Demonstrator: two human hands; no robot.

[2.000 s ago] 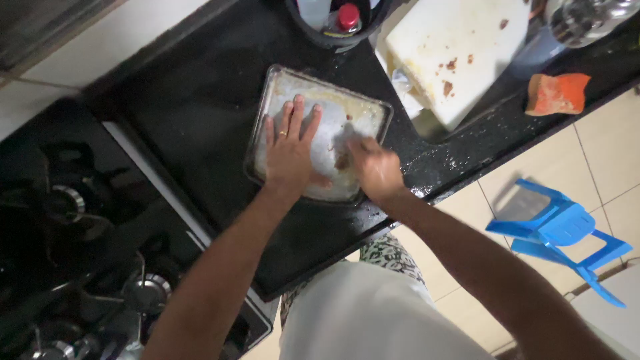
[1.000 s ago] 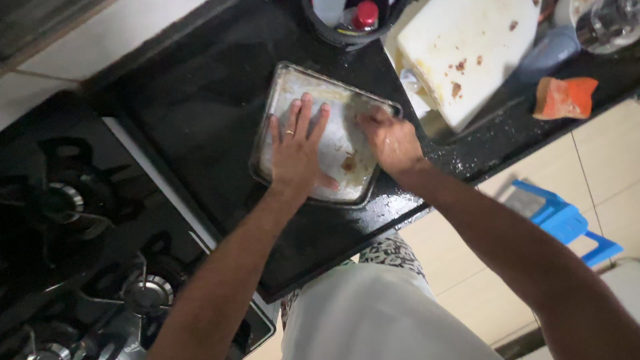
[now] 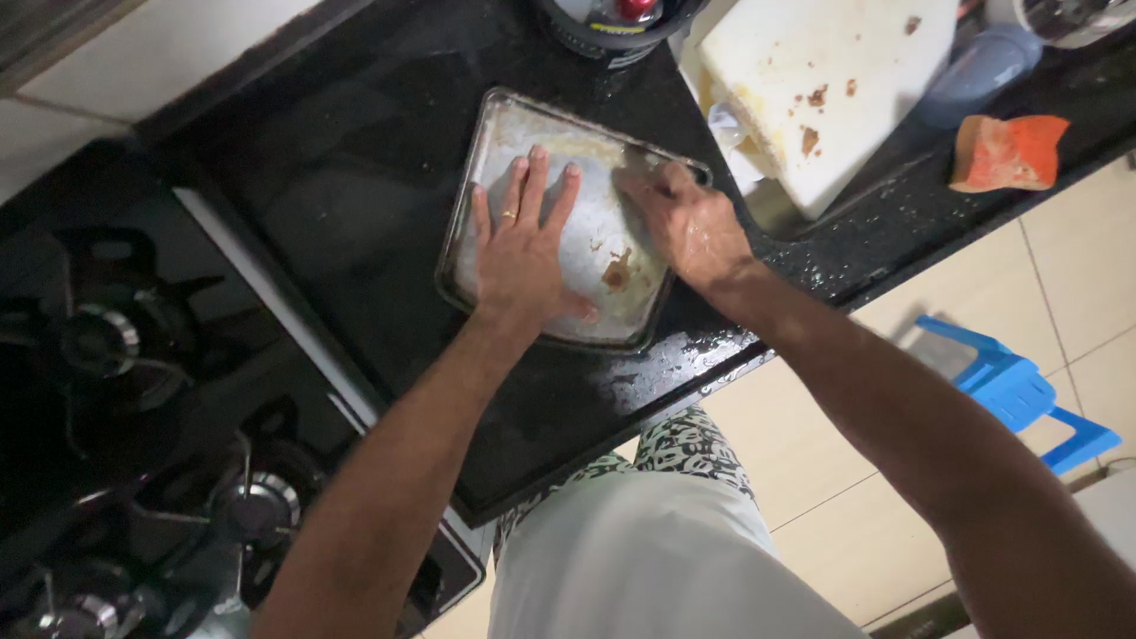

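A metal baking pan (image 3: pixel 590 217) with brown and yellowish stains lies on the black stone countertop. My left hand (image 3: pixel 525 244), a ring on one finger, presses flat on the pan's left part with its fingers spread. At the pan's upper right is my right hand (image 3: pixel 692 217), wet, with its fingers curled down against the metal near the rim. Its fingertips are blurred and in shadow, so whether something is pinched under them cannot be told.
A gas stove (image 3: pixel 177 390) adjoins the counter at left. A black tub (image 3: pixel 612 31) stands at the top. A soiled white cutting board (image 3: pixel 825 80) leans over the sink area, beside an orange sponge (image 3: pixel 1010 153). A blue plastic stool (image 3: pixel 1012 386) stands on the tiled floor.
My right hand has moved from the pan's lower right up to its upper right corner, uncovering a brown stain. My left hand has stayed spread on the pan.
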